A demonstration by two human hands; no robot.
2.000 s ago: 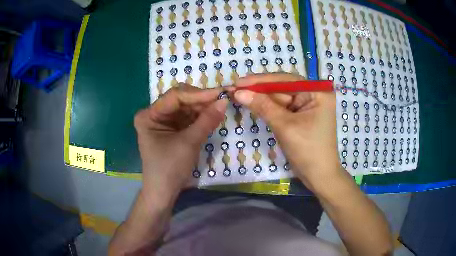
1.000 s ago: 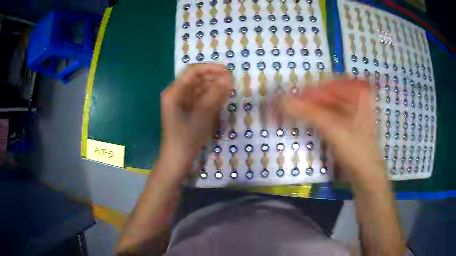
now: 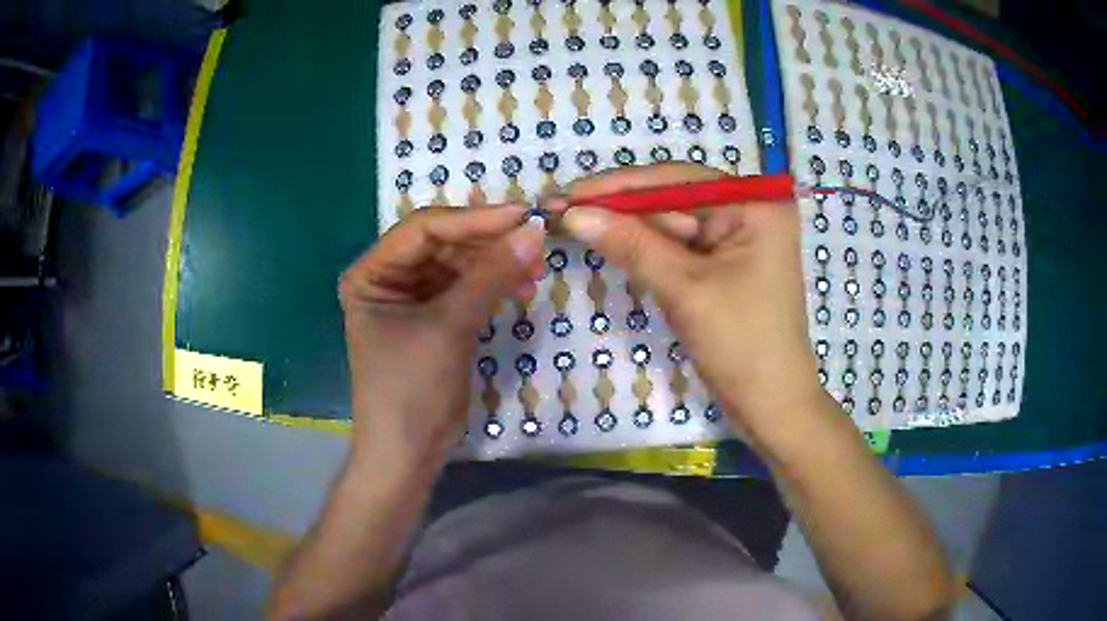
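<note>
My left hand (image 3: 443,273) holds a small dark disc (image 3: 535,216) between its fingertips above the left white tray (image 3: 413,146). My right hand (image 3: 680,261) is shut on a red test probe (image 3: 716,192), held nearly level with its tip pointing left at the disc. The fingertips of both hands are close together; whether the tip touches the disc is too small to tell. A thin wire (image 3: 868,197) runs right from the probe's rear over the right tray. Rows of ringed discs and tan tabs (image 3: 565,386) lie in the left tray, partly hidden by my hands.
The right white tray (image 3: 1017,303) holds more rows, beyond the blue tape (image 3: 772,97). A yellow label (image 3: 219,381) lies at the green mat's left front corner. A green label (image 3: 879,442) sits at the front edge. A blue stool (image 3: 103,121) stands on the floor at left.
One second ago both hands were blurred and apart over the left tray. Now they have come together, with the disc in my left fingertips and the probe pointed at it. The view has shifted.
</note>
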